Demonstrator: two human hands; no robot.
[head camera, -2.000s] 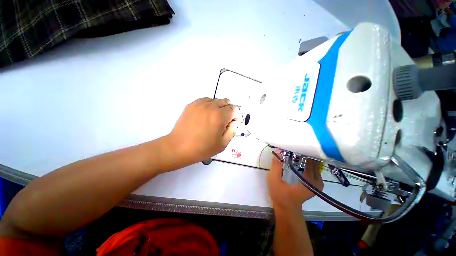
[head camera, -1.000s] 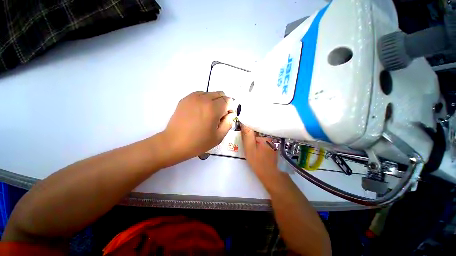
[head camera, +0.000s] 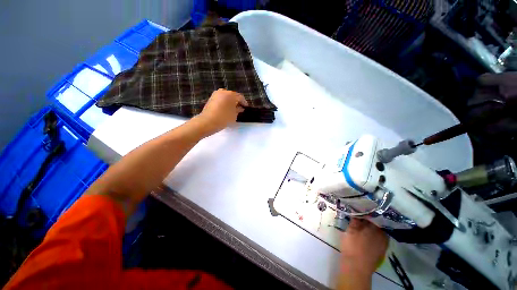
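A stack of dark plaid cut panels lies at the far left of the white table. My left hand is at the near edge of the stack, its fingertips at the dark cloth edge; whether it pinches a panel cannot be made out. The white sewing machine head with its blue stripe stands at the right. My right hand is beside the machine's needle area, partly behind the metal parts; its fingertips are hidden. The outlined bed cover shows no cloth on it.
Blue plastic crates stand left of the table. A measuring tape runs along the table's front edge. Black snips lie right of my right hand. A raised white rim curves along the table's far side.
The view has swung left and widened. My left hand has moved from the needle area to the plaid stack. My right hand has moved back from the needle, to the right.
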